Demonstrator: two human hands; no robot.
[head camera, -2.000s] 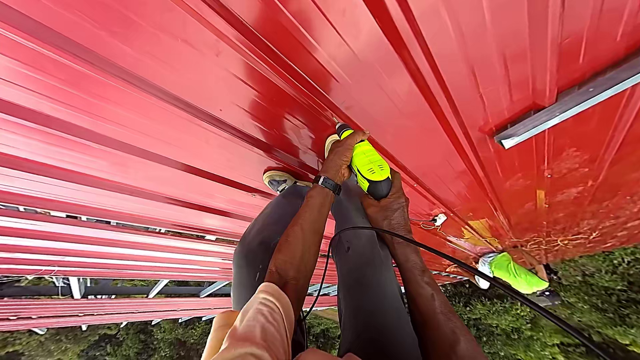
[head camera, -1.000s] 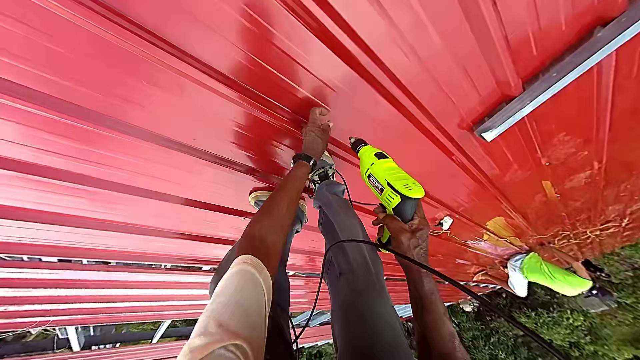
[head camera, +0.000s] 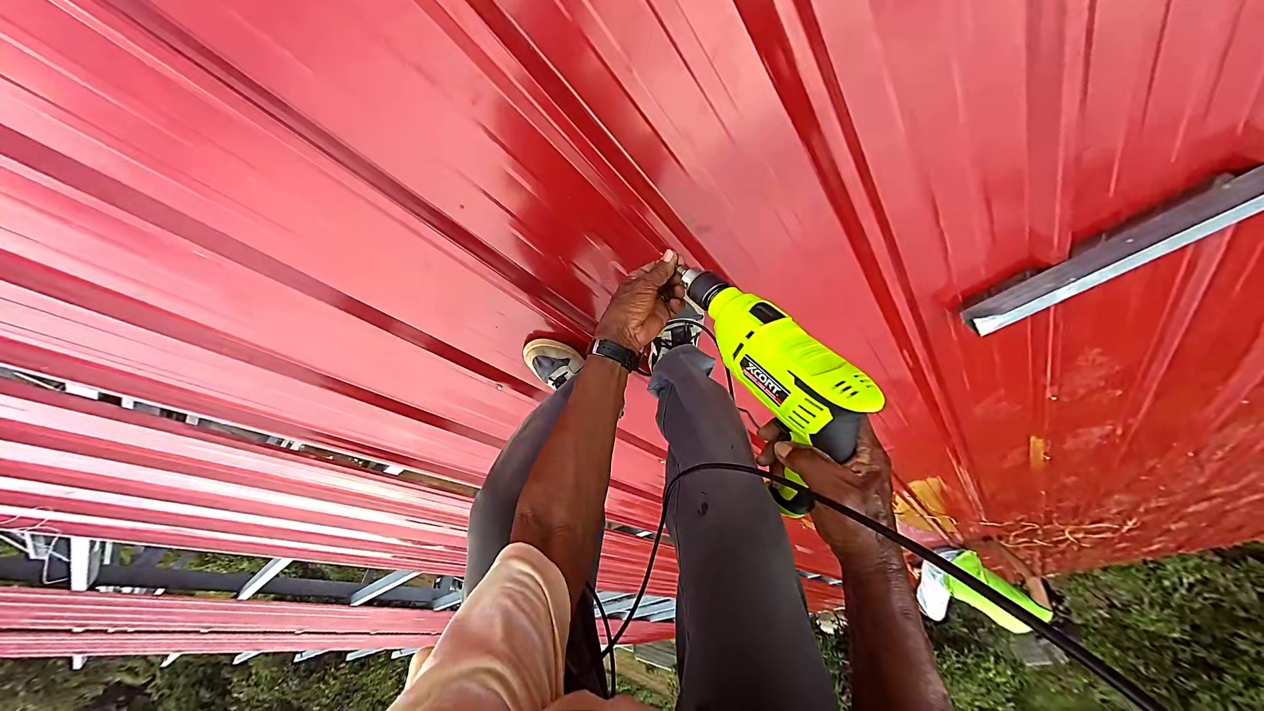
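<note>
My right hand grips the handle of a lime-green XCORT corded drill, which points up and left. At the drill's chuck is my left hand, thumb and fingers pinched together at the tip; whether a small screw or bit sits between them is too small to tell. A wristwatch or band is on that wrist. The black power cable runs across my leg and off to the lower right. Under the hands lies red ribbed metal roofing.
My shoes stand on the sloping roofing. A metal bar lies across the sheets at right. Down at the lower right is a person in a lime-green top by the roof edge. At lower left, steel framing shows through a gap, with greenery below.
Two seconds ago both hands were on the drill; one second ago my left hand was apart from it, near the roofing. Now my left fingers and the drill's front end are together.
</note>
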